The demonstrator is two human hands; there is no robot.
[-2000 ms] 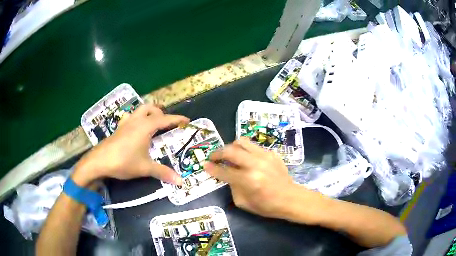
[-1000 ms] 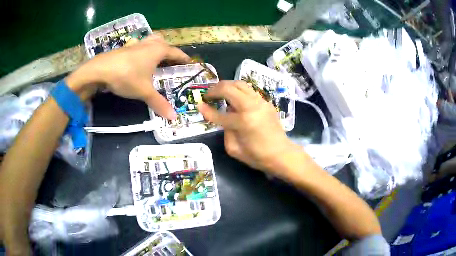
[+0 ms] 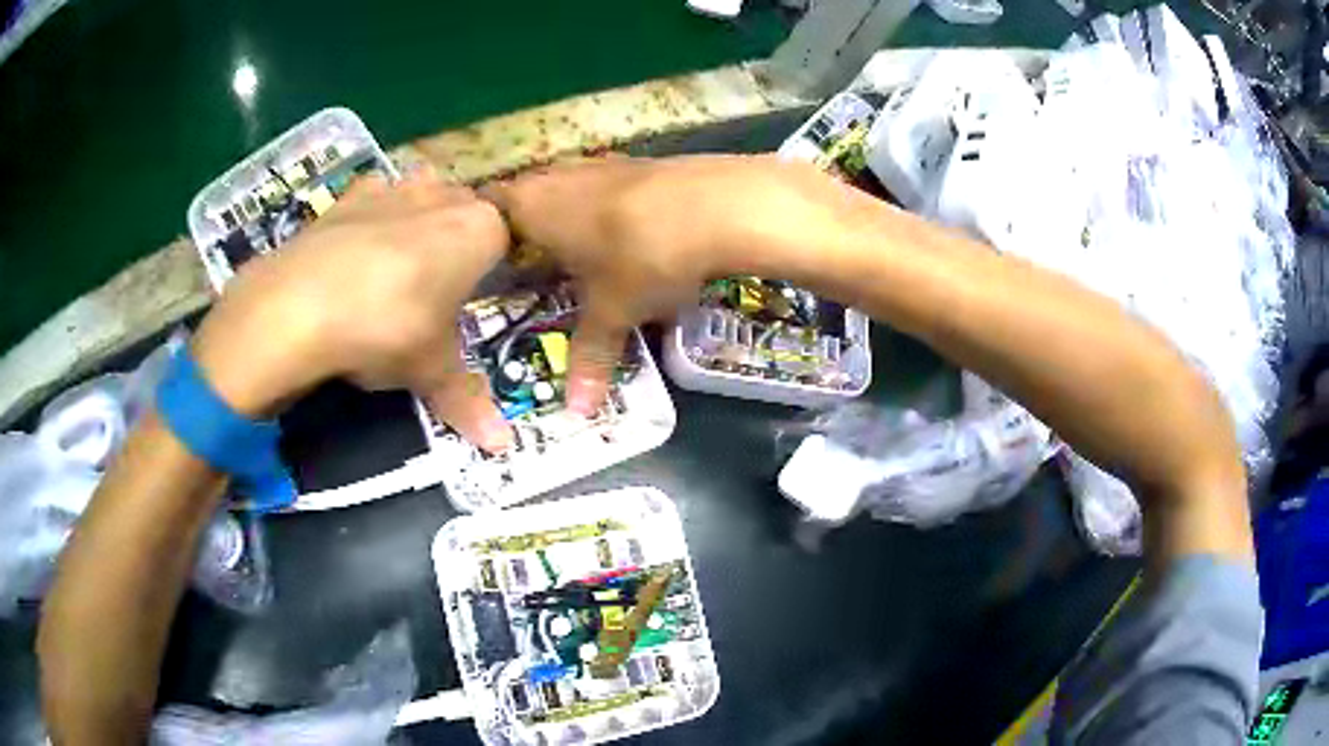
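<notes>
An open white power strip housing (image 3: 583, 445) lies on the bench in front of me, with wires, a yellow transformer and a circuit board inside. My left hand (image 3: 357, 292) spans its left side, thumb on the lower contact row and fingers curled at the top edge. My right hand (image 3: 605, 241) reaches over it, thumb down inside the lower part and fingers at the top edge beside my left fingers. The hands hide the upper part; what the fingertips touch there cannot be told. A white cord (image 3: 365, 488) leaves the housing's left side.
Another open housing (image 3: 576, 619) with a loose brass strip lies nearer me. Others sit at upper left (image 3: 284, 182), right (image 3: 773, 350) and upper right. Bagged units (image 3: 1122, 248) are heaped right. Bagged cords (image 3: 933, 474) lie around. A green conveyor (image 3: 481, 59) runs behind the rail (image 3: 583, 117).
My right hand has moved from the housing's right side up to its top edge, forearm now across the right-hand housing. My left hand stays on the housing, its fingers now curled. The view has shifted.
</notes>
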